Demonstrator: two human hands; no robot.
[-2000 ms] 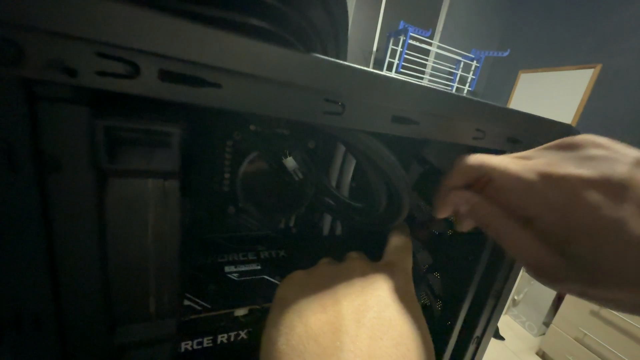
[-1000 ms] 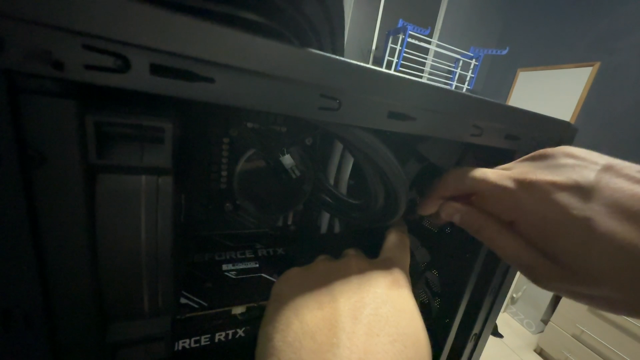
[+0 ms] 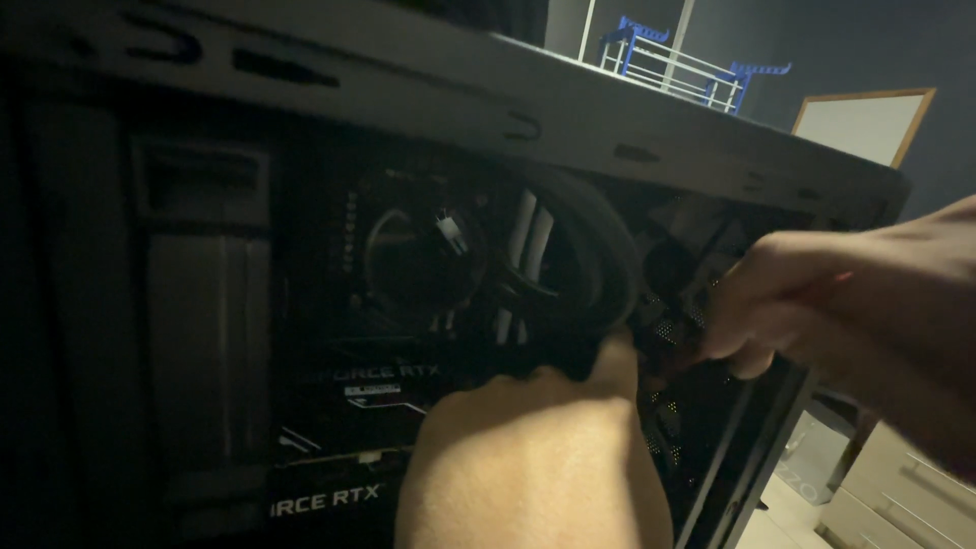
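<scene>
The dark metal computer case [image 3: 686, 145] fills most of the view, its side uncovered. My left hand [image 3: 534, 450] reaches inside from below, its thumb side near thick black cooler tubes [image 3: 610, 252]; its fingertips are hidden, so I cannot tell what it holds. At the right, my right hand [image 3: 793, 305] is inside the case's edge, its fingers bent together and blurred; something thin and reddish seems to lie at it, too unclear to name. A round CPU cooler pump block [image 3: 423, 263] sits left of the tubes. Below it is a GeForce RTX graphics card [image 3: 328, 499].
White memory sticks [image 3: 530, 236] stand between the pump block and the tubes. The case's top rail crosses above both hands. Behind the case are a blue and white drying rack [image 3: 679, 69], a framed board [image 3: 862, 126] and a drawer unit [image 3: 884, 488].
The right hand has shifted a little and turned, its fingers now lower than a second ago. The left hand stays in about the same place beneath the tubes. The view has moved slightly.
</scene>
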